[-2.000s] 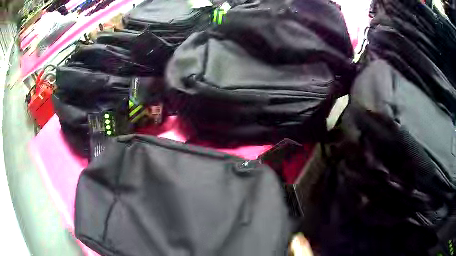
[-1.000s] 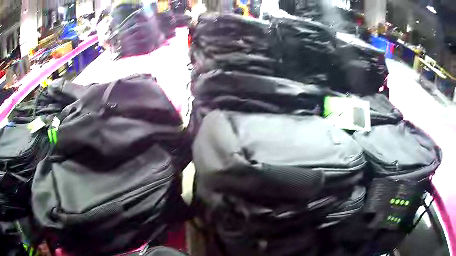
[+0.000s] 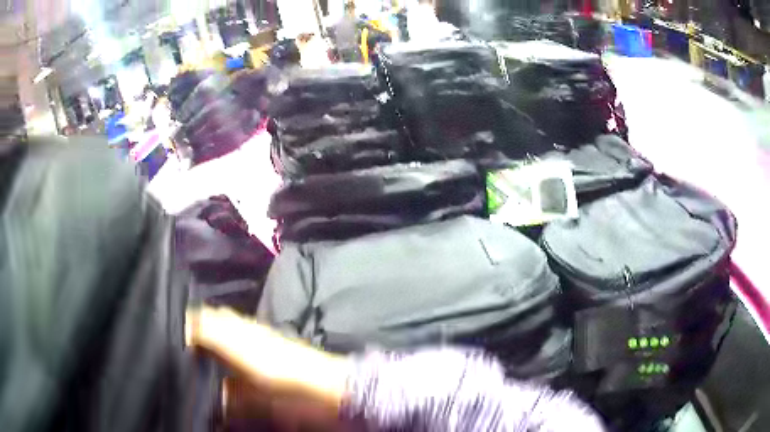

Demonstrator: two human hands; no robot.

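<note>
A dark grey backpack (image 3: 76,287), blurred and cut off by the left edge, is upright close in front of me. My right hand (image 3: 262,350), blurred, reaches leftward from a pale patterned sleeve; its fingers are at the backpack's right edge and appear to grip it. My left hand is not in view. A pile of black backpacks (image 3: 422,274) lies in the middle. Another backpack (image 3: 633,240) lies to its right, with a black hang tag (image 3: 648,346) with green dots on its front. A green and white tag (image 3: 532,194) lies on top between them.
Stacked black backpacks (image 3: 447,101) stand behind the middle pile, and more (image 3: 218,110) are at the back left. A dark backpack (image 3: 215,257) lies just beyond the near one. A blue container (image 3: 631,40) is far back right. A person (image 3: 344,34) is small in the background.
The view has turned toward the right-hand piles since the earliest frame. A backpack now fills the left side, raised and close. My right hand and sleeve have come into view beside it.
</note>
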